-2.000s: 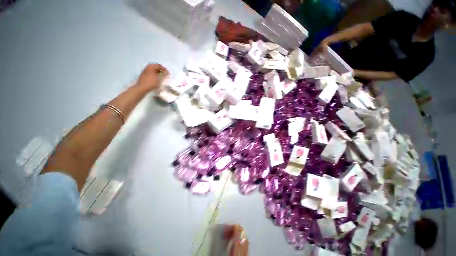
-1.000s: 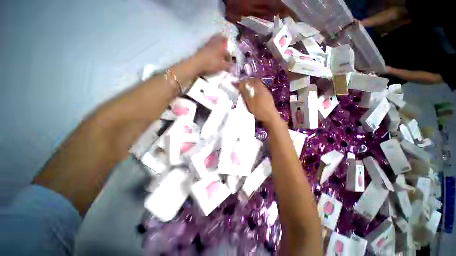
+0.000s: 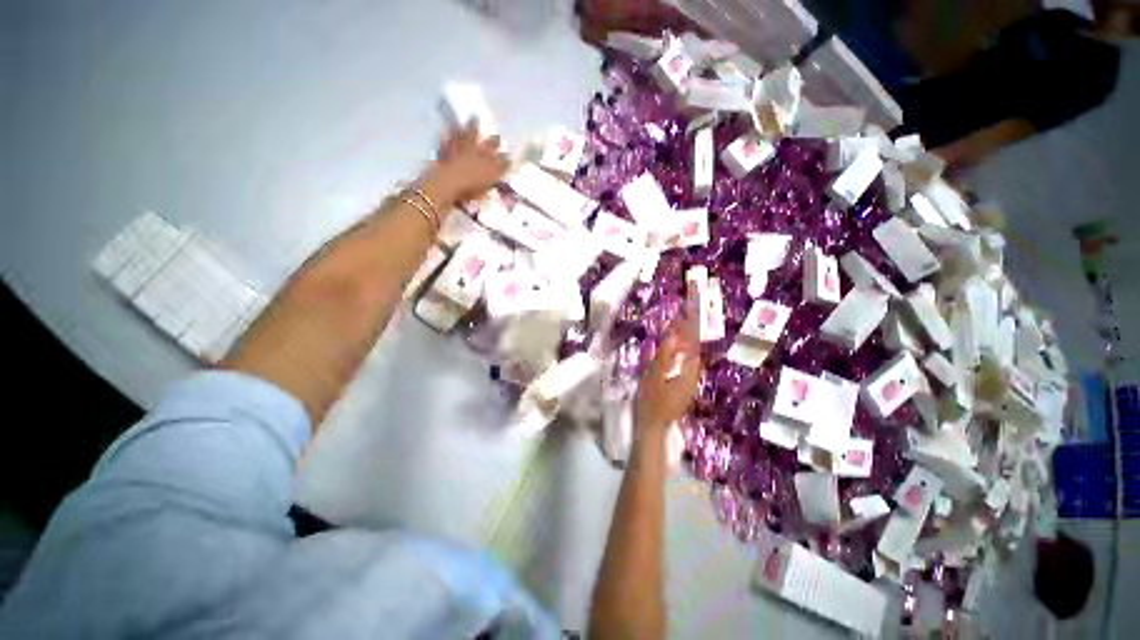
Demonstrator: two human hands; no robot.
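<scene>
My left hand (image 3: 471, 163), blurred, is at the left edge of the heap with its fingers on a small white carton (image 3: 465, 105). My right hand (image 3: 671, 375) is over the pink-purple bottles (image 3: 738, 469), its fingers close beside a white carton with a pink picture (image 3: 710, 309); blur hides whether it grips anything. Many white cartons (image 3: 513, 294) lie jumbled on the bottles, some with open flaps.
A block of cartons in rows (image 3: 181, 285) lies on the white table (image 3: 313, 94) at left. A carton row (image 3: 819, 590) lies at lower right. Another person's dark sleeve (image 3: 1038, 81) is at upper right, near a long translucent-white object (image 3: 850, 78). Blue items (image 3: 1098, 463) are at far right.
My left hand has moved left and down from the heap's top. My right hand has moved down over the bottles, away from my left. The view has shifted, showing the carton block at left.
</scene>
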